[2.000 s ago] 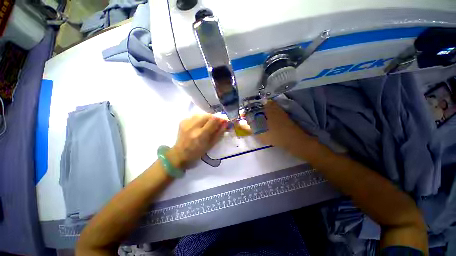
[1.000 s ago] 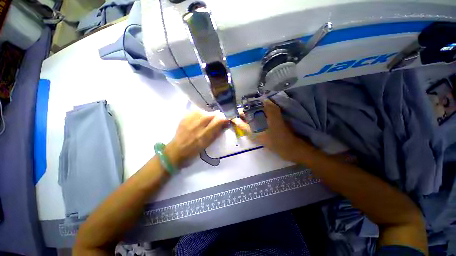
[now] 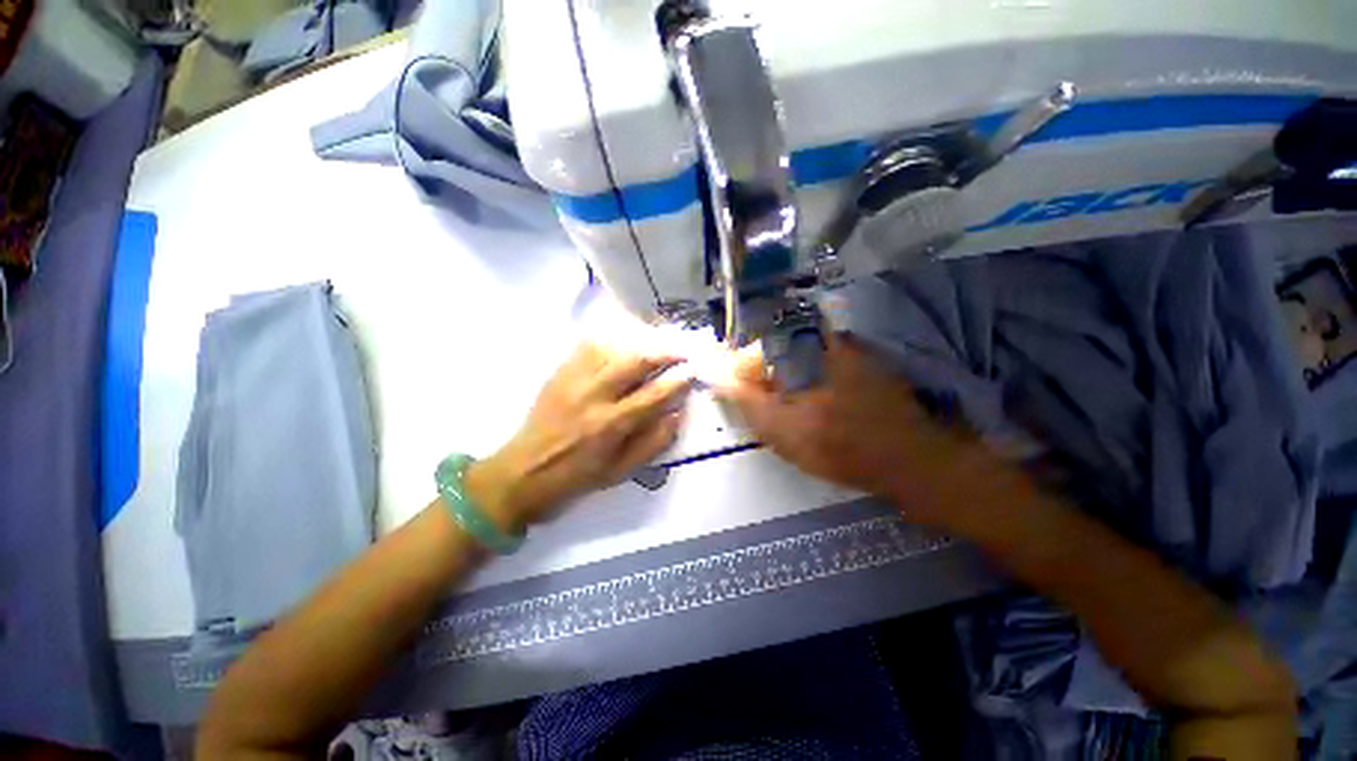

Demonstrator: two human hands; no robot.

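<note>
The white lockstitch machine head [image 3: 953,89] with a blue stripe spans the top right. My left hand [image 3: 603,416], with a green bangle at the wrist, lies left of the needle, fingertips at the presser foot [image 3: 732,339]. My right hand [image 3: 833,424] lies right of the needle, partly behind a small metal guard [image 3: 796,351]. The fingertips of both hands nearly meet in bright glare, so what they hold there cannot be made out. The grey-blue garment body [image 3: 1042,335] lies bunched behind and right of my right hand.
A stack of grey-blue cut pieces [image 3: 278,446] lies at the table's left. Loose grey-blue cloth [image 3: 447,112] lies behind the machine head. A ruler [image 3: 670,589] runs along the grey front edge. More cloth [image 3: 1027,654] hangs at the lower right. A blue patch [image 3: 128,372] marks the left edge.
The machine head appears shifted right in the view. My right fingers have moved closer in front of the needle and cover the yellow patch. My left hand stays left of the needle.
</note>
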